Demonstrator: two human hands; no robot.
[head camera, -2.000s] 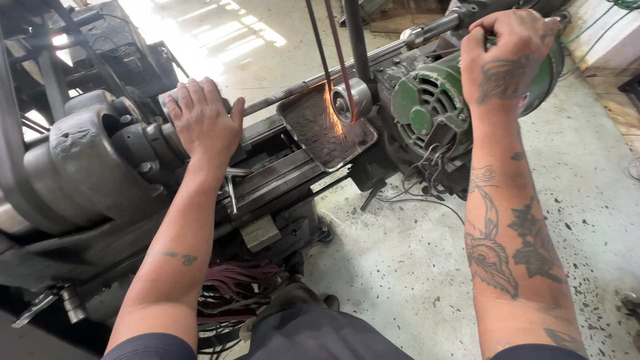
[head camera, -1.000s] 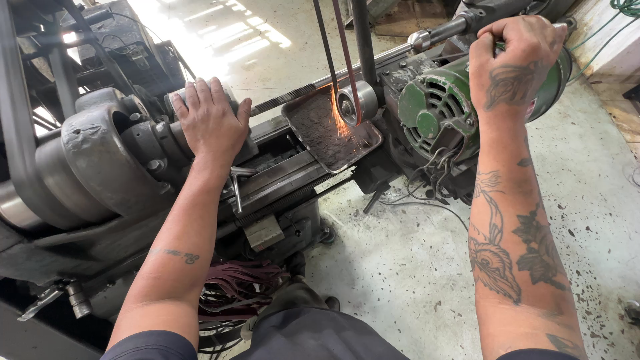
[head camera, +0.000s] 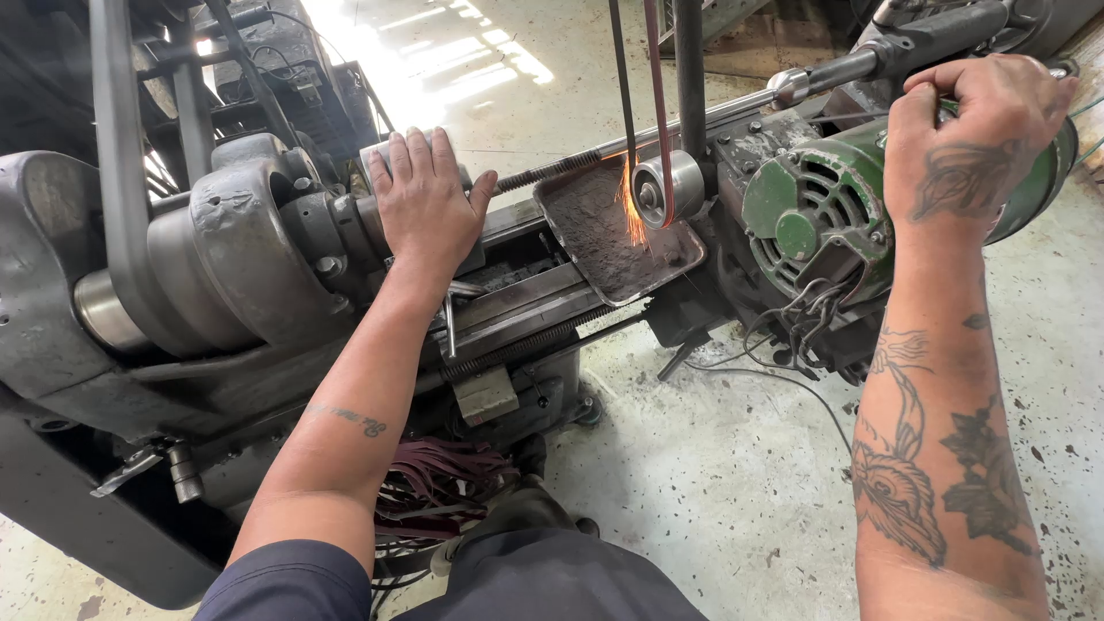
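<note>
My left hand (head camera: 429, 197) lies flat, fingers apart, on the metal chuck (head camera: 377, 159) of a lathe. My right hand (head camera: 983, 129) is curled at the upper right above the green electric motor (head camera: 795, 235); what its fingers close on is hidden. A long metal rod (head camera: 742, 105), threaded toward the chuck, runs between the chuck and the shiny tailstock centre (head camera: 788, 88). An abrasive belt (head camera: 657, 103) passes around a metal contact wheel (head camera: 668, 188) next to the rod. Orange sparks (head camera: 632, 203) fall from there into a shallow metal tray (head camera: 559, 226) of dark grinding dust.
The headstock's drive belt (head camera: 125, 155) and pulley (head camera: 185, 276) are at the left. Loose wires (head camera: 806, 323) hang below the motor. A bundle of dark red belts (head camera: 444, 474) hangs beneath the lathe bed (head camera: 517, 315). A handle (head camera: 450, 323) sticks up near my left forearm.
The contact wheel, tray and motor have shifted slightly to the right along the lathe, with my right hand. My left hand stays on the chuck, and sparks continue.
</note>
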